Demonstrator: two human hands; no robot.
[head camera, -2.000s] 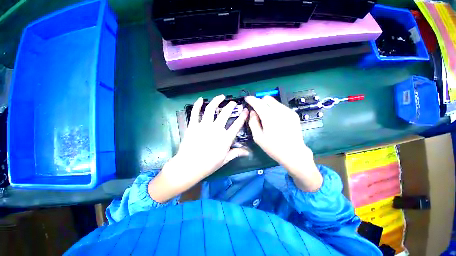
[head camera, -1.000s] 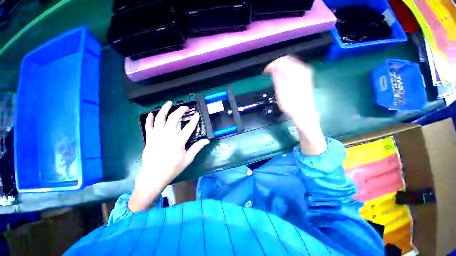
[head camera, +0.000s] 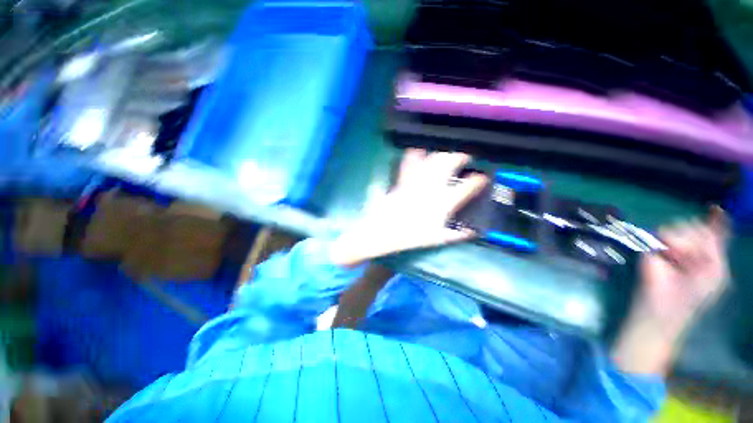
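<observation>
The view is blurred. My left hand (head camera: 413, 206) lies over the left end of the fixture, its fingers and thumb around a black housing (head camera: 466, 216) that is mostly hidden. The press fixture (head camera: 541, 216) shows two blue bars and a light metal insert between them. The toggle clamp (head camera: 615, 234) is a smear of silver at the fixture's right end. My right hand (head camera: 685, 268) is at the clamp's outer end; the red handle cannot be made out, so its grip is unclear.
A large blue bin (head camera: 277, 107) stands at left. Behind the fixture, a pink foam sheet (head camera: 570, 109) bears black housings (head camera: 578, 41), above a dark foam pad (head camera: 537, 154). Brown cartons (head camera: 169, 240) are below the bench edge at left. Blurred trays (head camera: 107, 107) lie far left.
The view has swung left, shifting the bench rightward in the picture. My right hand has gone from above the fixture to the clamp's outer end. My left hand remains at the housing.
</observation>
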